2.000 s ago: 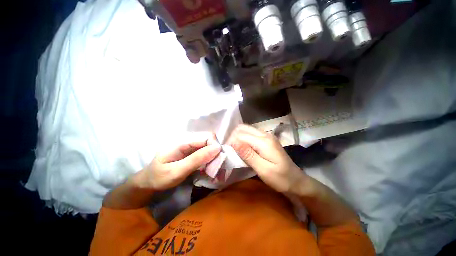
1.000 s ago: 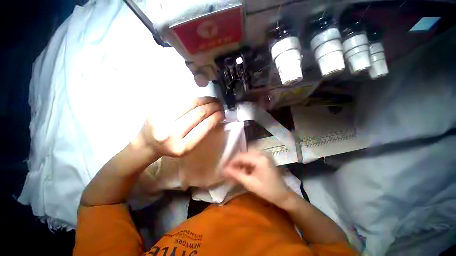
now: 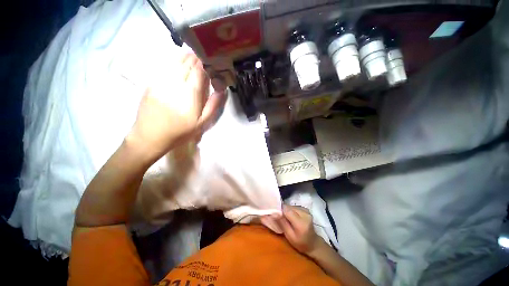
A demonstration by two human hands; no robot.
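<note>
A white fabric piece (image 3: 240, 162) spreads from the presser foot (image 3: 254, 111) of the overlock machine (image 3: 223, 33) down to the orange shirt. Its right edge runs nearly straight down from the foot. My left hand (image 3: 176, 106) lies on the fabric left of the foot, fingers pointing up and away, thumb apart; its fingertips are washed out by glare. My right hand (image 3: 293, 223) pinches the near right corner of the fabric close to the shirt. The needle area is dark and hard to make out.
A large white fabric pile (image 3: 61, 111) stands at the left. Another white-grey heap (image 3: 446, 184) lies at the right. Several thread tension knobs (image 3: 345, 56) stick out from the machine front. A pale table edge with printed marks (image 3: 357, 153) shows right of the foot. A dark bent bar (image 3: 164, 22) is at the machine's left end.
My left hand has moved up and left from beside the foot onto the fabric. My right hand has moved down to the fabric's near corner. The fabric edge now lies stretched out straight.
</note>
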